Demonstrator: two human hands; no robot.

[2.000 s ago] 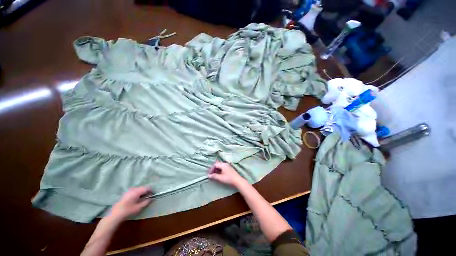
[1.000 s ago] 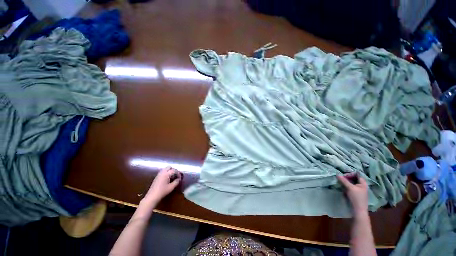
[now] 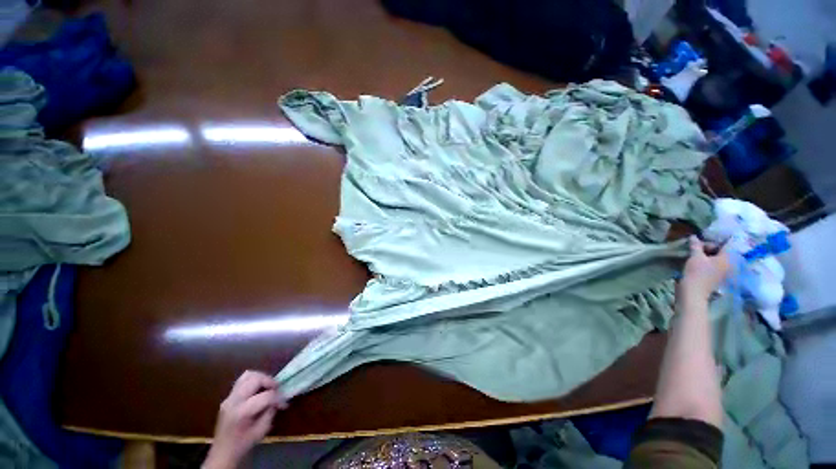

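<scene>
A pale green tiered dress [image 3: 431, 220] lies in front of me, its puff sleeve at the upper left and a thin tie at the top edge. My left hand [image 3: 249, 409] grips the dress's lower left corner near the table's front edge. My right hand [image 3: 704, 266] grips the cloth at the far right. The skirt is stretched between them in a long taut fold, with the lower tier hanging loose below it. My right fingertips are partly hidden by cloth and blur. I cannot see any tool in either hand.
The dress lies on a glossy brown table [image 3: 220, 229]. Green garments [image 3: 55, 192] and dark blue cloth [image 3: 37, 357] are at the left. More green cloth [image 3: 623, 147] is bunched at the upper right. A white bundle [image 3: 747, 220] is at the right. Black cloth [image 3: 522, 37] lies across the table.
My left hand has gone from the bare table to gripping the dress corner. My right hand has moved up and right with cloth. The skirt is now pulled into a diagonal fold.
</scene>
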